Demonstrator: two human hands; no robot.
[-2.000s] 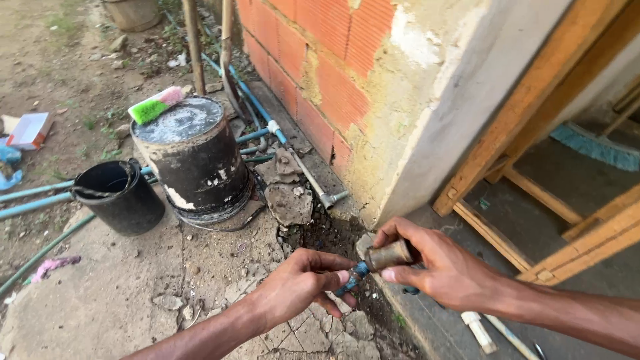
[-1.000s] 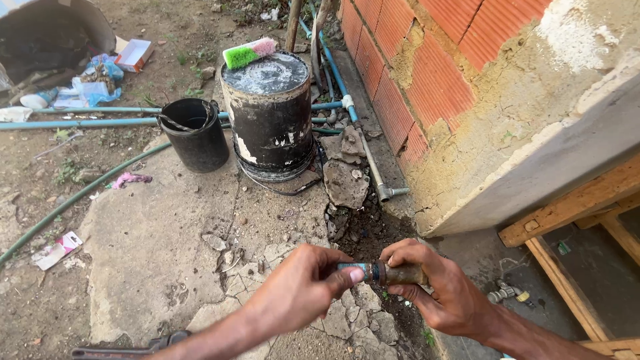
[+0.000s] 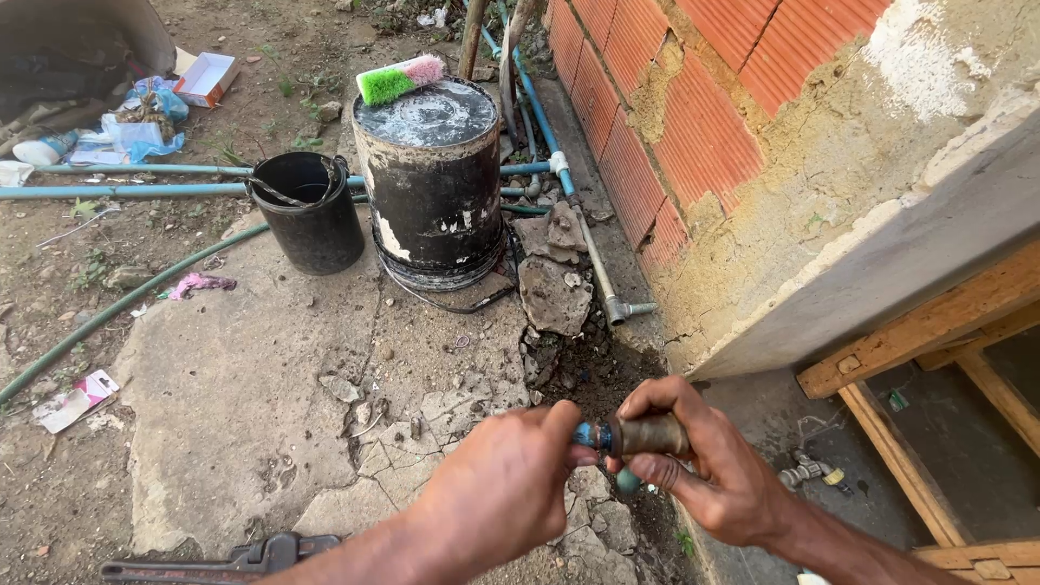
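Note:
My left hand (image 3: 508,479) is closed round a blue pipe fitting (image 3: 591,436), most of which the fingers hide. Joined end to end with it is a brass-coloured cylindrical fitting (image 3: 654,435), gripped between the thumb and fingers of my right hand (image 3: 703,463). A small rounded green part (image 3: 628,480), blurred, shows just below the joint, between the hands. Both hands are above cracked concrete and a strip of dug-out soil (image 3: 597,370). At the bottom left, partly behind my left forearm, lies a pipe wrench (image 3: 268,556).
An upturned black bucket (image 3: 435,195) bears a green and pink brush (image 3: 400,80); a smaller black bucket (image 3: 313,236) stands beside it. Blue pipe (image 3: 532,89) runs along the brick wall (image 3: 699,122) to a grey elbow (image 3: 617,311). A tap (image 3: 804,470) lies by the wooden frame (image 3: 902,463).
My left hand has turned over the blue fitting and now covers more of it. The fittings, tilted two seconds ago, now lie nearly level. The view has swung left and down since the first frame.

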